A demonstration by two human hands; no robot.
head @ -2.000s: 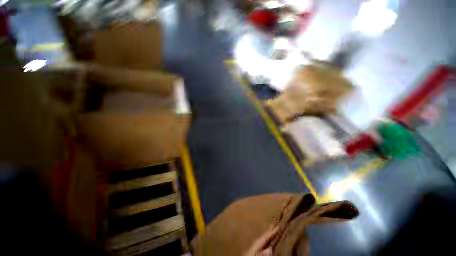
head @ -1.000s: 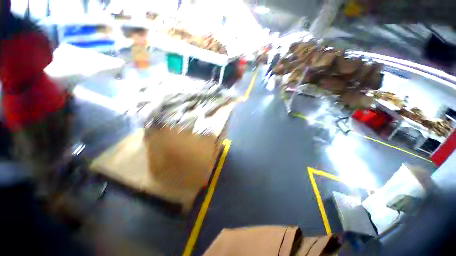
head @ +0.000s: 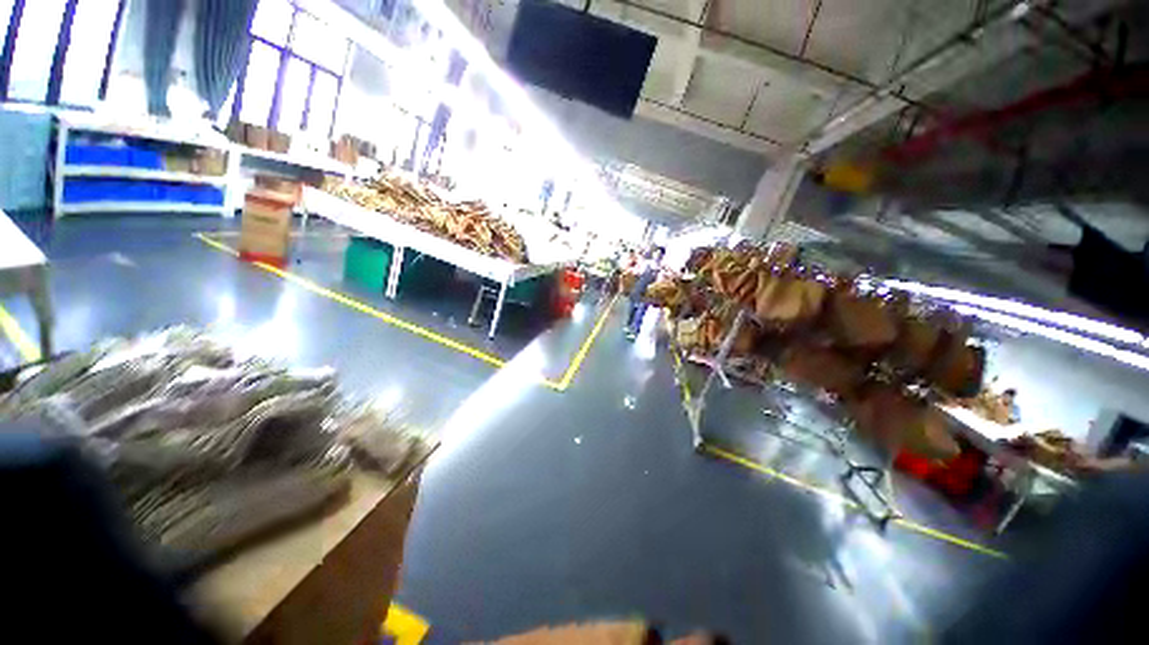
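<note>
The top edge of a tan-brown bag body [head: 592, 633] shows at the bottom middle of the head view, cut off by the frame's edge. What holds it is hidden. Neither hand is in the picture; dark blurred shapes fill both lower corners. At the lower left, close by, a brown carton [head: 365, 548] is topped with a blurred whitish-grey glossy pile [head: 227, 435].
A wheeled rack [head: 699, 410] of hanging brown bags [head: 869, 340] stands to the right. A white table [head: 428, 239] with a brown heap stands back left, a green bin [head: 367, 261] under it. Yellow lines [head: 582, 353] mark the grey floor. Distant people [head: 645, 284] stand in the aisle.
The view has tilted up and moved forward along the aisle. The piled carton is now closer at lower left, and the rack appears larger. The bag body shows less, lower down. The person in red has left view.
</note>
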